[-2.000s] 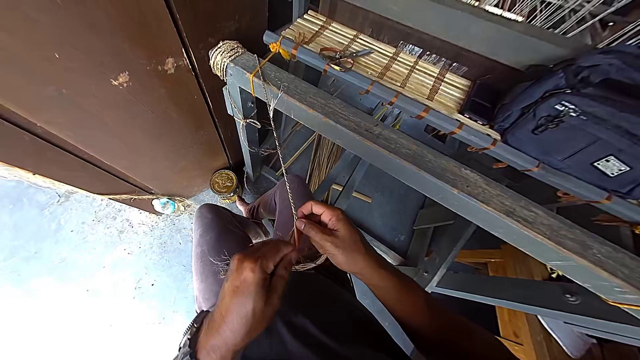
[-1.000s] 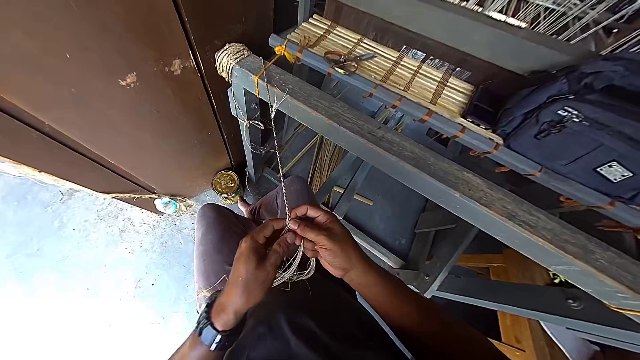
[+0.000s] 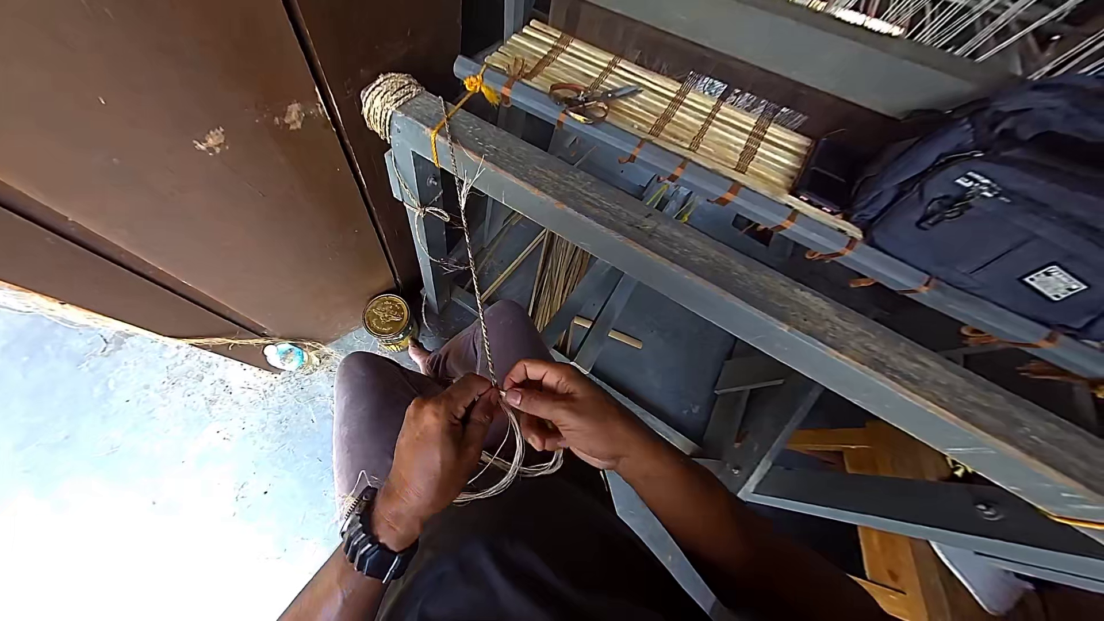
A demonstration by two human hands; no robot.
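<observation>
A thin braided cord of natural fibre runs taut from the loom's grey beam, near an orange tie, down to my hands above my lap. My left hand, with a black wristwatch on its wrist, pinches the cord's lower end between thumb and fingers. Touching it from the right, my right hand grips the same spot with thumb and forefinger. Loose fibre strands hang in loops below both hands. Frayed ends stick out near the cord's top.
Behind the loom's wooden beam lie scissors on a slatted woven mat, with a dark backpack to the right. Coiled rope wraps the beam's left end. A round tin stands by a brown metal cabinet.
Both hands stay at the cord's lower end, with small shifts of the fingers and wrists. The loops of loose strands below them show more than two seconds ago.
</observation>
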